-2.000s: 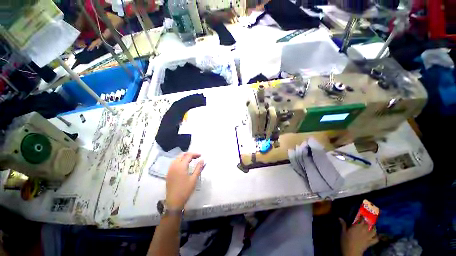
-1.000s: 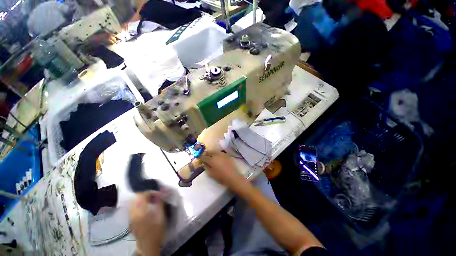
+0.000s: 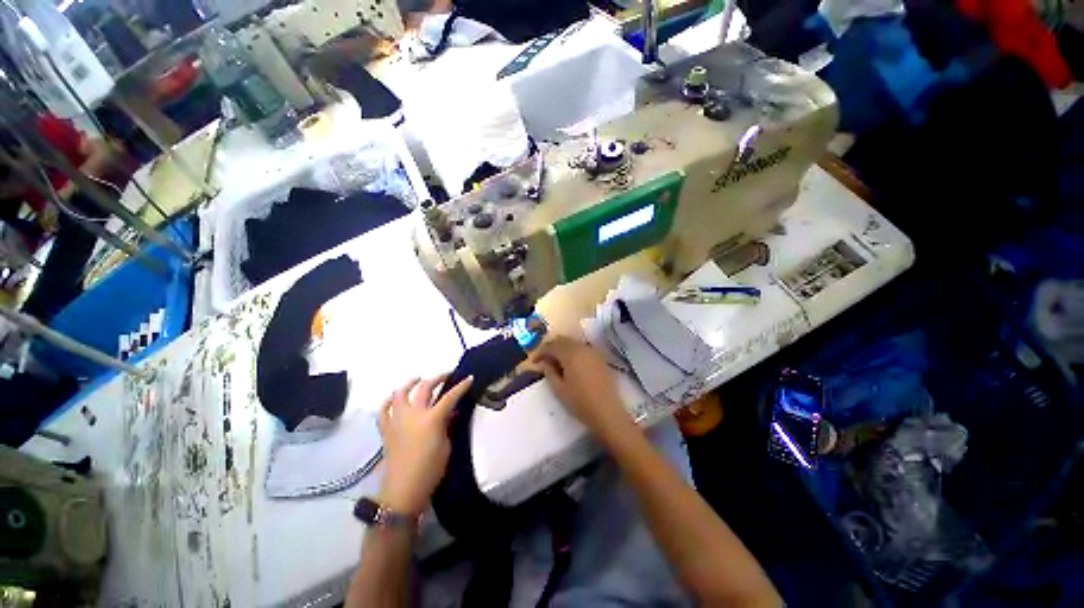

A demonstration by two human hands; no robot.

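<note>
A black curved piece [image 3: 459,477] runs from the needle area of the cream sewing machine [image 3: 737,149] down over the table's front edge. A bright blue part [image 3: 524,331] sits at the needle. My left hand [image 3: 418,430] lies at the left side of the black piece, fingers spread, fingertips on its edge. My right hand [image 3: 575,378] is just right of the needle, its fingertips together at the black piece's edge; the exact grip is partly hidden. A black C-shaped pile [image 3: 285,344] lies at left, above a light grey stack [image 3: 319,461]. Another grey stack [image 3: 651,342] is fanned out right of the needle.
A white basket of black pieces [image 3: 312,229] and a blue bin [image 3: 119,303] stand behind at left. A pen [image 3: 717,295] lies on the table [image 3: 880,244] at right. A dark crate with clear plastic [image 3: 909,457] and a phone [image 3: 795,418] is beyond the right edge.
My left hand has moved from the grey stack to beside the needle. The black piece has come to the needle. My right hand has come from below the table to the needle. The view has swung right.
</note>
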